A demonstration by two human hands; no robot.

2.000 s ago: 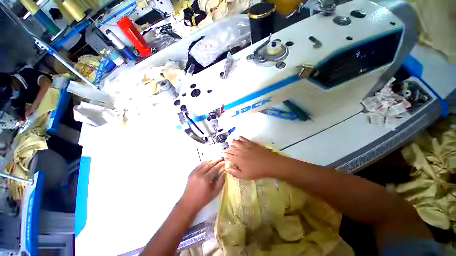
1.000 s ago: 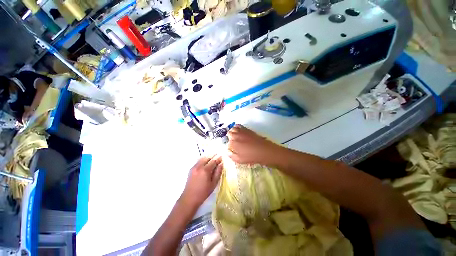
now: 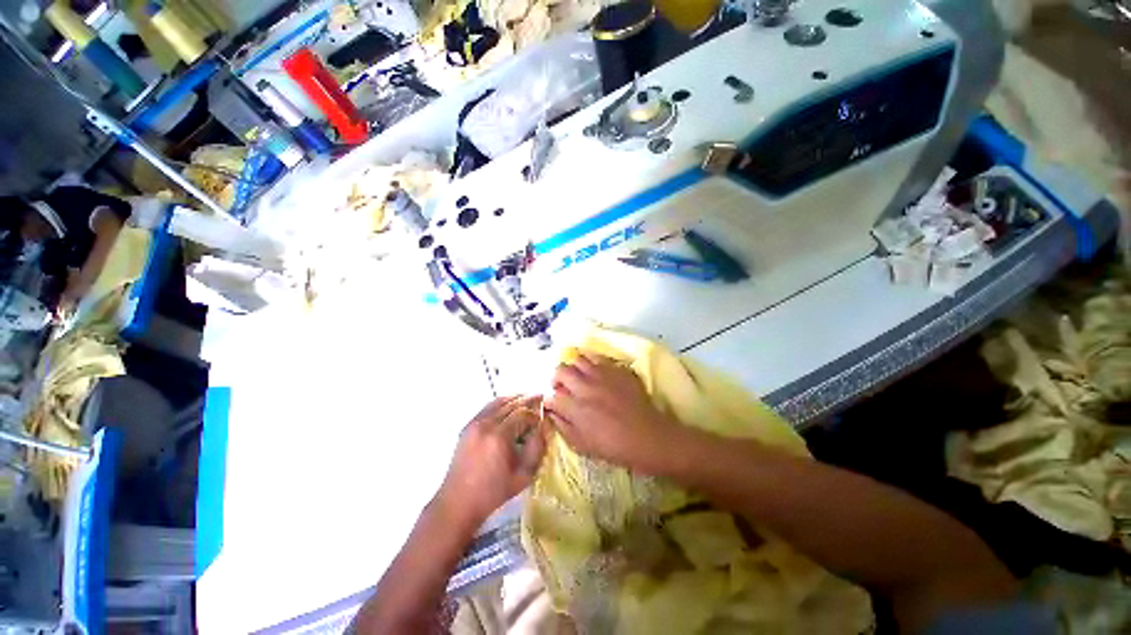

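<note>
A pale yellow garment piece hangs bunched from the table's front edge to the lap, its upper end on the machine bed. My left hand and my right hand meet at its upper left edge and pinch it between the fingertips, just in front of the needle area. A thin pale edge shows between the fingers; the exact grip is small and overexposed. The presser foot and needle area stands just beyond my fingers, apart from them. The white sewing machine lies across the table behind my hands.
Blue snips and a dark green tool lie on the machine bed. White labels sit by the accessory tray at right. A black cone and clear plastic bag stand behind. A person sits at far left.
Both hands have drawn back from the needle area towards the front edge with the cloth. More yellow cloth now shows on the bed beside my right hand. The view has shifted slightly.
</note>
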